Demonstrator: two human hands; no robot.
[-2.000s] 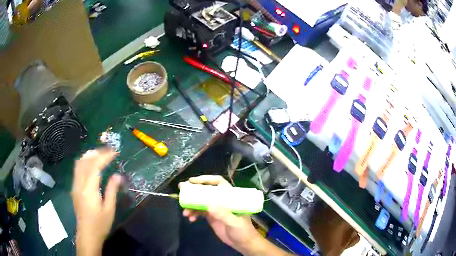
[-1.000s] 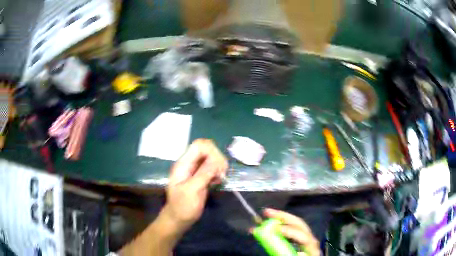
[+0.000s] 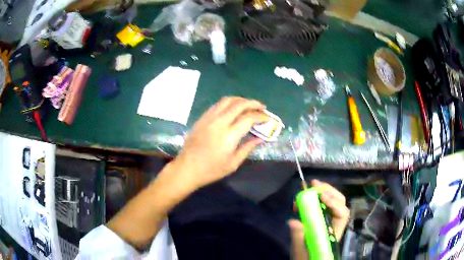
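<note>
My left hand [image 3: 221,139] holds an opened white watch case [image 3: 268,127] in its fingertips above the bench's front edge. A yellow patch shows inside the case. My right hand [image 3: 330,205] grips a bright green electric screwdriver [image 3: 314,223] below and to the right. Its thin silver bit [image 3: 298,165] points up and left; the tip is near the small parts on the bench, apart from the case. A loose pile of tiny screws [image 3: 310,134] lies right of the case.
White paper [image 3: 170,95] lies left of my left hand. An orange-handled tool [image 3: 355,119], tweezers [image 3: 375,121] and a round screw tub [image 3: 386,72] lie right. A black fan [image 3: 282,28] stands at the back. Pink strips [image 3: 75,94] lie at the left.
My left hand has moved up and right and now shows the white case in its fingers. The whitish piece on the bench is gone from its spot. The screwdriver is more upright. The view has shifted.
</note>
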